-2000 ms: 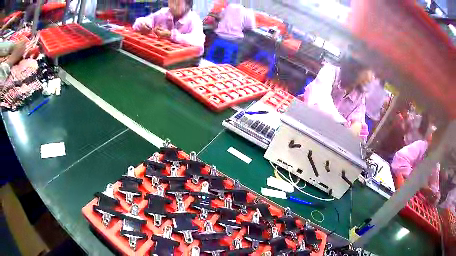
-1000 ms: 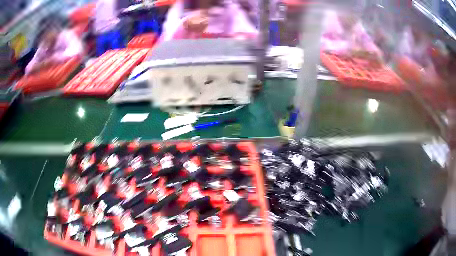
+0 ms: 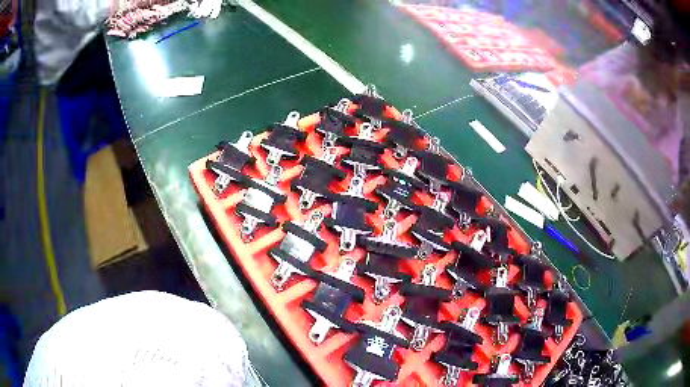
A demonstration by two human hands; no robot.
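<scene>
The red-orange foam tray (image 3: 296,303) lies at an angle on the dark green bench. Rows of clamped units (image 3: 330,300) fill most of it, black blocks with silver clip handles sticking out at opposite ends. Some units show pale or lit tops. A clip pile (image 3: 586,366) shows in part at the bottom right, past the tray corner. Neither of my hands is in view. A large white rounded shape, possibly clothing, fills the bottom left; I cannot tell whose it is.
A pale metal equipment box (image 3: 605,162) with cable stands at the right, with a blue pen (image 3: 561,237) and white strips beside it. Another red tray (image 3: 484,38) lies at the back. A cardboard box (image 3: 113,208) is below the bench's left edge, near a yellow floor line.
The view has swung back to the left and down from the clip pile. The floor, cardboard box and white rounded shape now show. No hand shows in any frame as mine.
</scene>
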